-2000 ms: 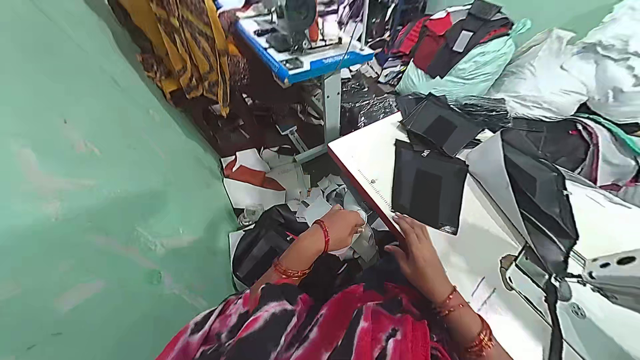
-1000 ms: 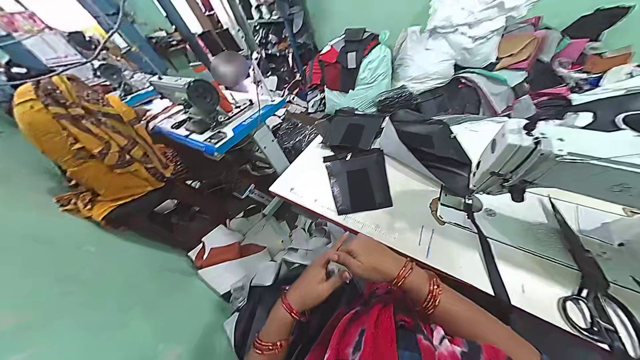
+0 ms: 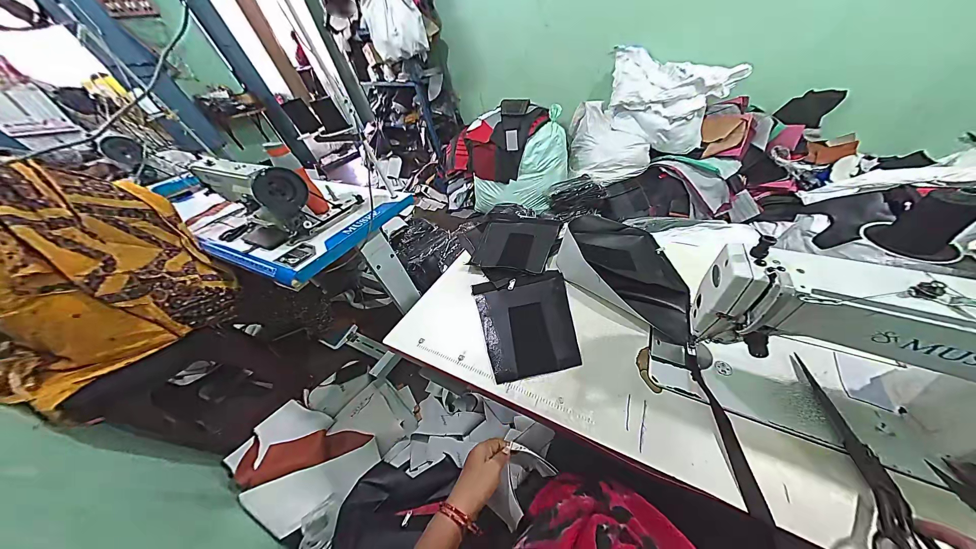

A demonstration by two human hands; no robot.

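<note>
My left hand (image 3: 484, 473), with red bangles, pinches a pale scrap of sheet material (image 3: 532, 460) below the table's front edge. At the lower right corner, a sliver of what looks like my right hand (image 3: 949, 534) shows by the handles of large scissors (image 3: 858, 442); its grip is hidden. A black piece (image 3: 629, 271) with a pale underside lies at the needle end of the white sewing machine (image 3: 839, 297), and a black strip (image 3: 728, 442) runs from there toward me. Flat black pouches (image 3: 530, 328) lie on the white tabletop (image 3: 610, 412).
White and brown scraps (image 3: 320, 450) and black material (image 3: 389, 496) lie low beside the table. A person in yellow patterned cloth (image 3: 99, 282) is at left, near another sewing machine (image 3: 267, 187). Filled bags (image 3: 534, 175) and heaped pieces (image 3: 740, 152) line the wall.
My hands were together near the table edge a second ago; now only my left is there, with a pale scrap. My right has moved away to the right. The view has swung right.
</note>
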